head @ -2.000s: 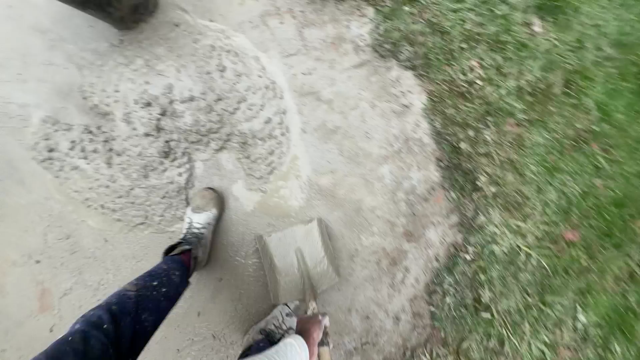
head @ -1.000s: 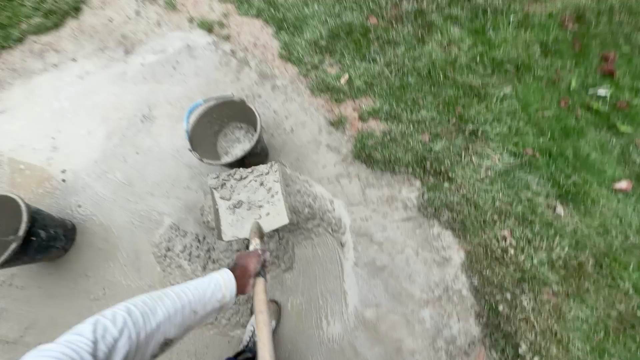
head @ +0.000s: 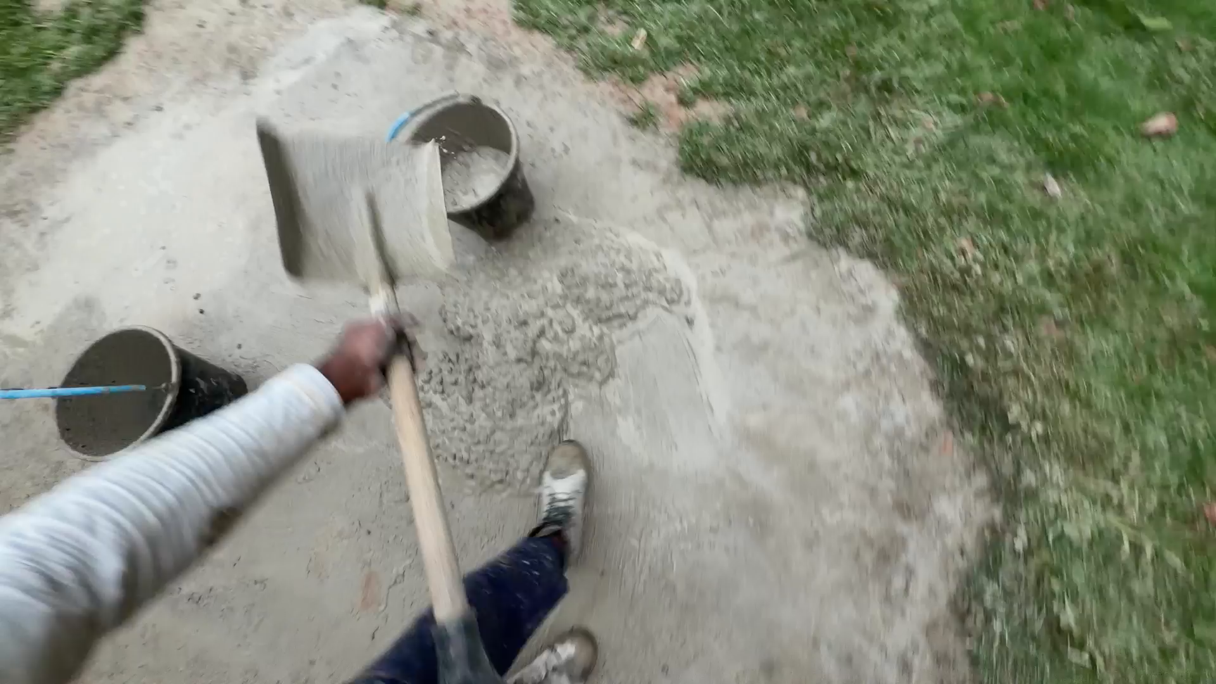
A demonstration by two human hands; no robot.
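Observation:
My left hand point(head: 366, 358) grips the wooden shaft of a shovel point(head: 423, 484) near the blade. The broad blade point(head: 356, 204), blurred and coated grey, is raised left of a black bucket point(head: 506, 201) and overlaps its near rim in view. No load shows on the blade. Wet concrete mix point(head: 532, 351) lies in a low heap on the ground below that bucket, and some grey mix point(head: 475, 178) is inside it. The shaft runs down to a dark handle end point(head: 463, 651) at the bottom edge; my right hand is not in view.
A second black bucket point(head: 204, 388), with a blue handle across its mouth, stands at the left. My shoe point(head: 564, 489) is at the heap's lower edge, the other point(head: 562, 657) behind it. Grass point(head: 1045, 285) borders the concrete-smeared ground at the right and upper left.
Two seconds ago the blade was low beside my shoe; one second ago it held a load of mix just below the bucket. Now the blade is up and left, without that load.

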